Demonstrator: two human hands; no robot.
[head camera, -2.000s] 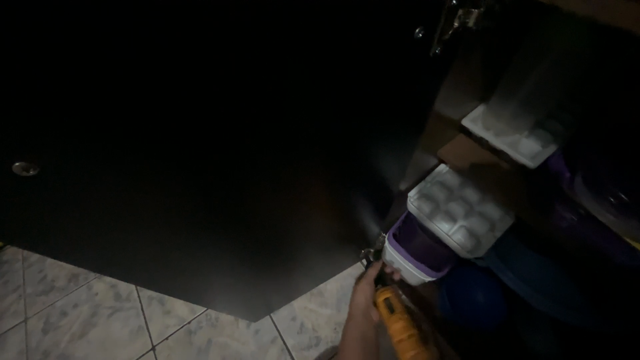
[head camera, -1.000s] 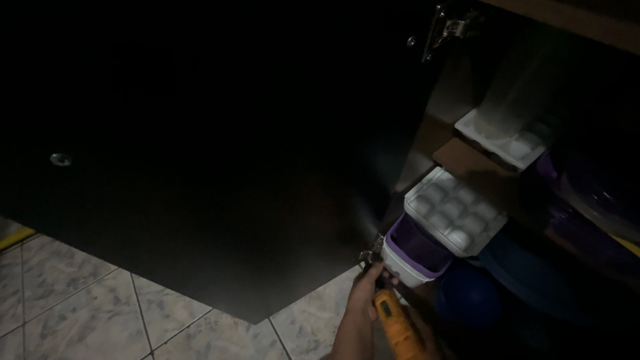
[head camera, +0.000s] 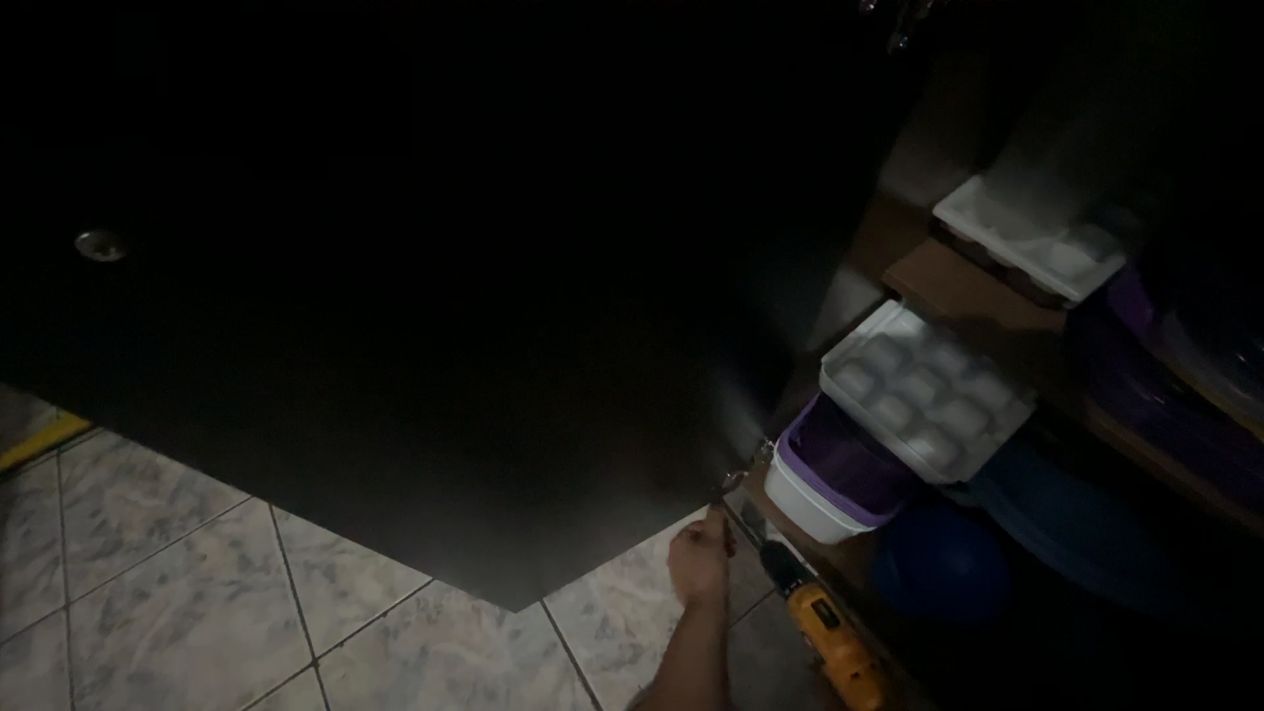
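Observation:
My left hand (head camera: 703, 561) is at the lower corner of a dark cabinet door (head camera: 513, 533), its fingers near a metal hinge (head camera: 733, 482); whether they grip anything is unclear. Just to its right, a yellow cordless drill (head camera: 834, 642) with a black chuck points up and left toward the hinge area. My right hand (head camera: 818, 660) is mostly hidden in shadow behind the drill's body and appears to hold it. The drill's tip is apart from the left hand's fingers.
Inside the dark cabinet are a white egg-type tray (head camera: 928, 395), a purple-rimmed white container (head camera: 825, 499), a blue round item (head camera: 943, 563) and a second white tray (head camera: 1027, 242) on a brown shelf (head camera: 973, 286). Pale floor tiles (head camera: 178, 563) lie below the door.
The drill has moved away from the hinge, down and to the right. My left hand, earlier close beside the drill's front end, is now apart from it.

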